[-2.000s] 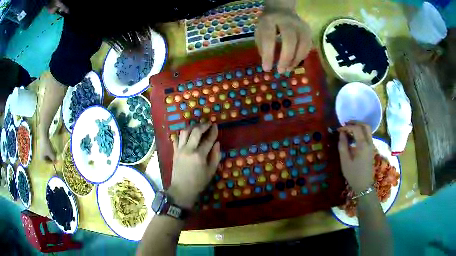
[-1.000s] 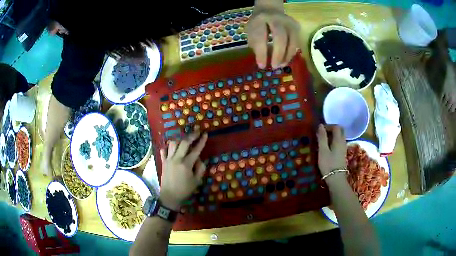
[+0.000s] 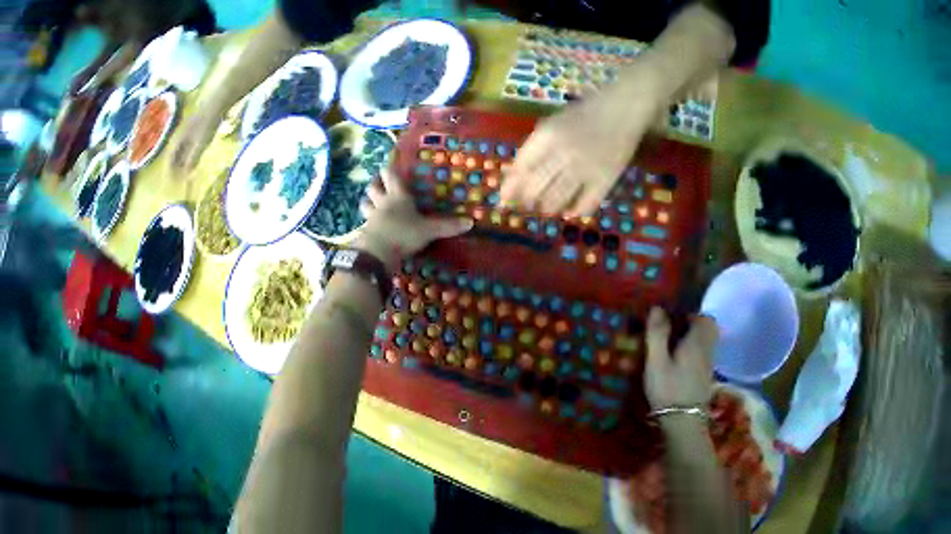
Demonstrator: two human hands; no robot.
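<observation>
The red keycap tray [image 3: 584, 287] lies in front of me with two keyboard-shaped fields of coloured round caps and dark bars. My left hand [image 3: 401, 221] rests on the tray's left edge, thumb pointing right between the two fields, fingers spread. My right hand [image 3: 678, 360] is at the tray's right edge with fingers bent around it; what the fingertips touch is blurred. Another person's hand [image 3: 574, 156] lies over the middle of the upper field and hides some caps.
Orange round keycaps [image 3: 740, 443] are on a plate under my right forearm. A lilac bowl [image 3: 749, 321], a dish of black bar keycaps [image 3: 803, 214] and a white glove [image 3: 824, 375] are right. Several plates of caps are left. A white keyboard-layout tray [image 3: 568, 65] is behind.
The view has turned, so the tray appears slanted. The other person's hand has moved from the upper field's top right to its middle. My hands remain at the tray's left and right sides.
</observation>
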